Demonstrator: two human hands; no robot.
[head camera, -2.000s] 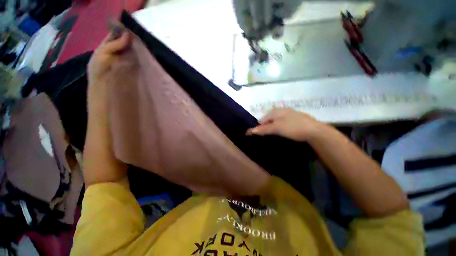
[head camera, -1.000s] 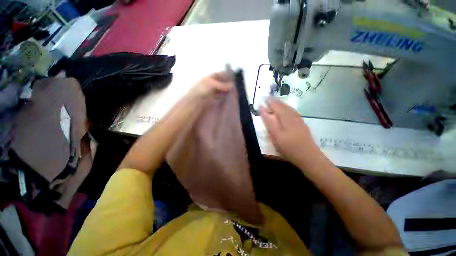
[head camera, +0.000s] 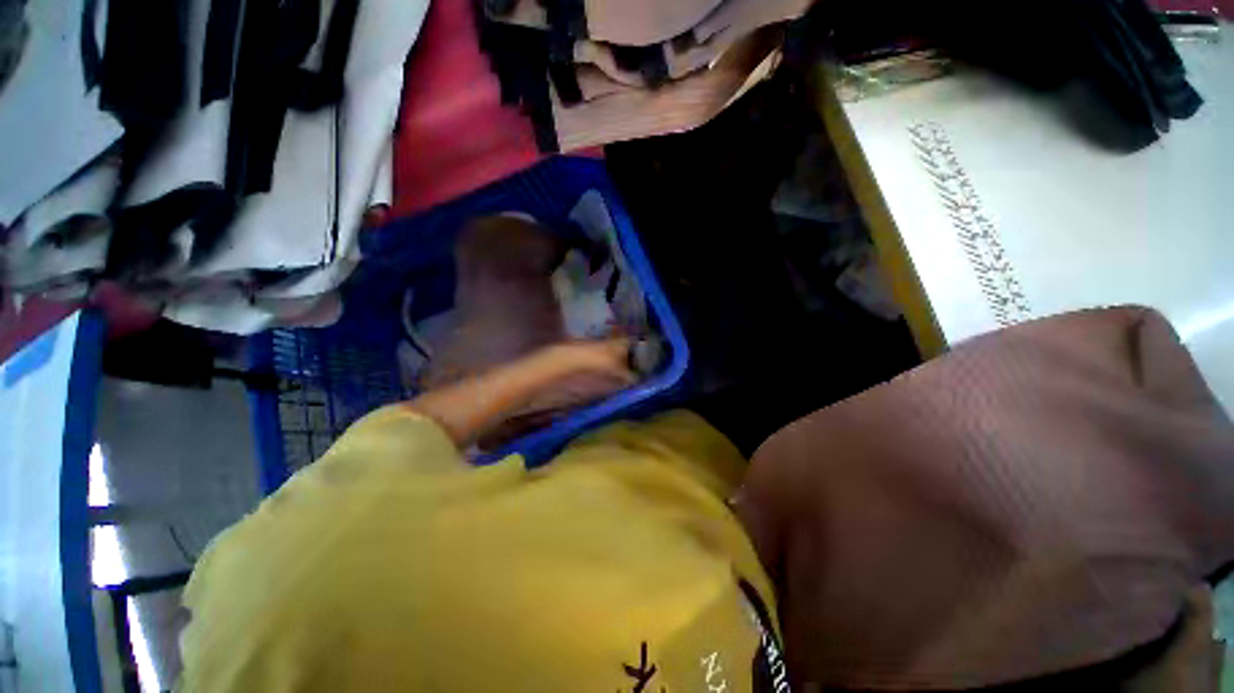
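The pink-brown main panel (head camera: 1001, 501) spreads over my lap and the table's front edge at the right, with a dark strip along its lower edge. My right hand (head camera: 1198, 647) is cut off at the lower right, at that dark edge, and holds the panel; its fingers are mostly hidden. My left hand (head camera: 596, 363) is blurred and reaches into a blue plastic basket (head camera: 660, 305) at my left side. A blurred pink-brown piece (head camera: 508, 291) is in the basket beside the hand; I cannot tell whether the fingers hold it.
White-backed pieces with black strips (head camera: 278, 176) hang in a stack at the upper left. Pink-brown pieces with black tabs (head camera: 636, 81) lie at the top on red cloth. A black strip pile (head camera: 1083, 68) lies on the white sewing table (head camera: 1096, 224) at the upper right.
The view has swung left, and the sewing machine is out of the picture. My left hand has left the panel and moved into the basket. The panel now lies at the right.
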